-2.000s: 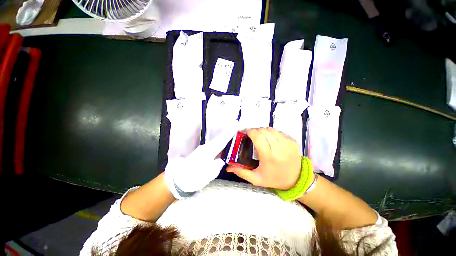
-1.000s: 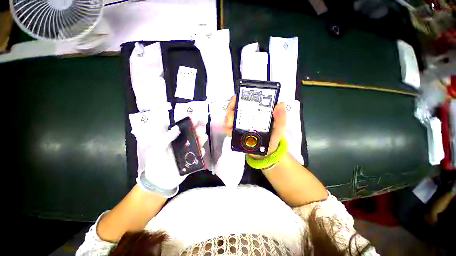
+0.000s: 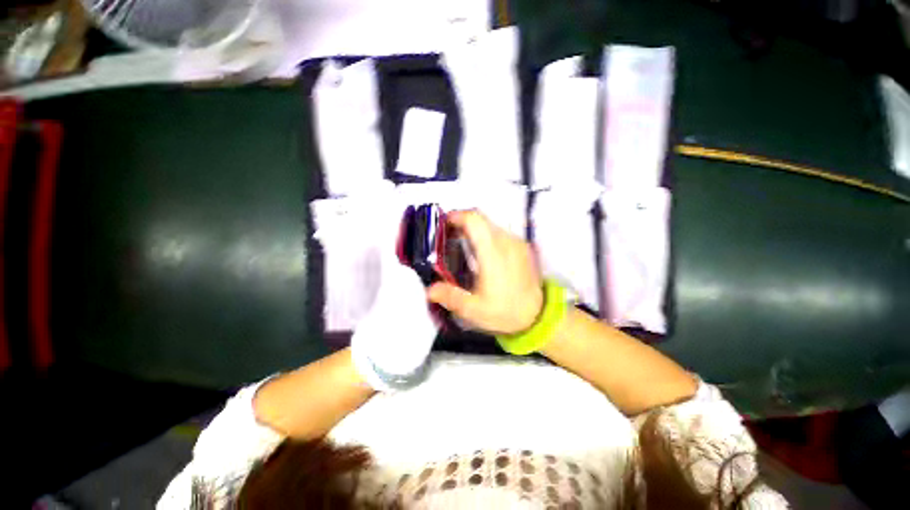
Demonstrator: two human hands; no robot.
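My gloved left hand (image 3: 396, 324) and bare right hand (image 3: 502, 279), with a lime-green wristband, meet over the front row of bags. Between them are two compact digital cameras (image 3: 422, 239), held upright side by side and seen edge-on, dark with red edges; they are blurred. My right hand's fingers and thumb grip the right one; my left hand holds the left one from below, its fingers mostly hidden. Under them lies a black tray (image 3: 397, 88) with two rows of whitish protective bags (image 3: 486, 110). A small white label (image 3: 421, 142) lies in a back pocket without a bag.
The dark green bench (image 3: 190, 229) curves around the tray. A white fan (image 3: 175, 22) and a white board (image 3: 369, 25) are behind it. Red tray edges (image 3: 43, 239) stand at the far left. A yellow-brown strip (image 3: 788, 168) runs at the back right.
A second ago the cameras were apart and tilted flat, one per hand, one showing its lit screen. Now they are together and edge-on. The whole view has shifted.
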